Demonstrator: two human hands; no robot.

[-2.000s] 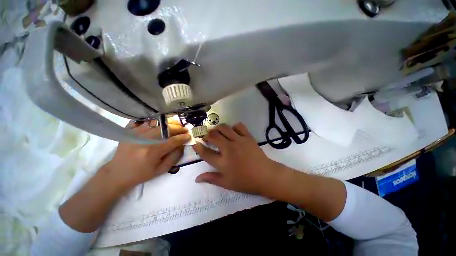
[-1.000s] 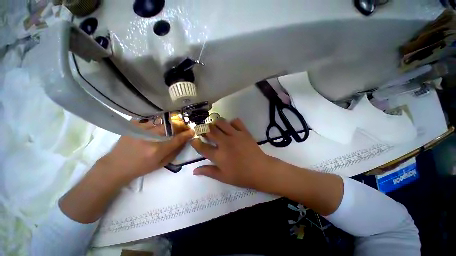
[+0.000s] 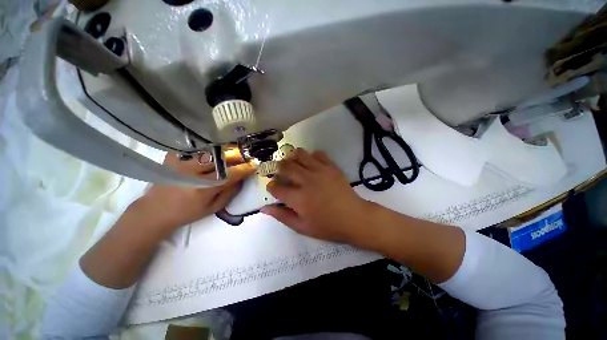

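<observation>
The pale grey sewing machine (image 3: 373, 60) arches over both hands, with a cream ribbed dial (image 3: 233, 115) on its head. My left hand (image 3: 193, 192) lies flat left of the lit needle area, fingers reaching under the head. My right hand (image 3: 313, 192) is just right of the needle area, fingers bent, fingertips down beside the presser foot. The needle tip and any small piece under the fingers are hidden. White cloth (image 3: 60, 206) is heaped at the left, beside my left forearm. I cannot tell whether either hand grips fabric.
Black shears (image 3: 383, 149) lie on the bed right of my right hand. Curved white cut pieces (image 3: 442, 146) lie right of them. A printed scale (image 3: 266, 269) runs along the table's front edge. A blue-and-white box (image 3: 538, 229) is below the table at right.
My right hand's fingers and thumb have shifted slightly at the needle area. My left hand stays nearly in place. The whole view has shifted a little.
</observation>
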